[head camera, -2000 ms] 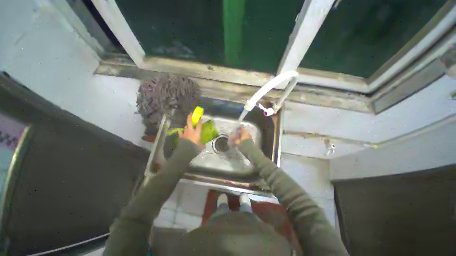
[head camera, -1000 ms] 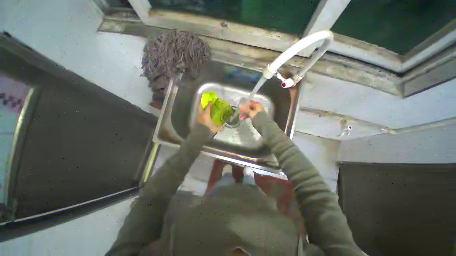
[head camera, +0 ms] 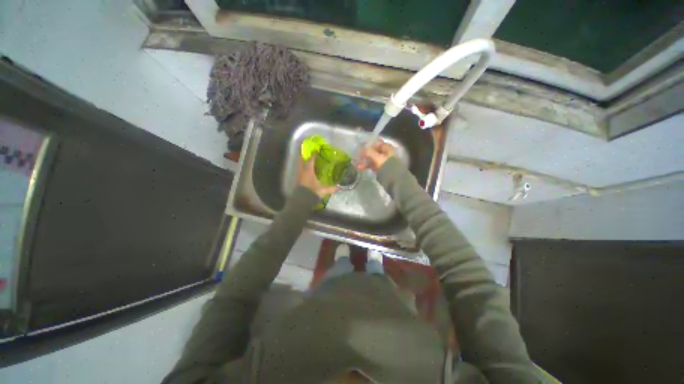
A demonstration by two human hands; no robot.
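Note:
My left hand (head camera: 310,180) holds the green see-through drinking bottle (head camera: 330,165) over the sink basin (head camera: 360,204). The bottle lies tilted, its round end towards my right hand. The yellow-green lid (head camera: 313,144) shows at the bottle's far left end, by my left fingers. My right hand (head camera: 376,155) is under the spout of the white swan-neck faucet (head camera: 439,66), where water runs down. Its fingers are bent together close to the bottle's end; whether they hold something is too blurred to tell.
A grey-brown shaggy mop head (head camera: 255,82) rests at the sink's back left corner. A window frame (head camera: 337,45) runs behind the sink. A small wall tap (head camera: 521,189) is at the right. Dark panels stand left and right.
The view has tilted down since the first frame. The bottle has turned, its round end now towards the drain and my right hand. My right hand stays near the water stream.

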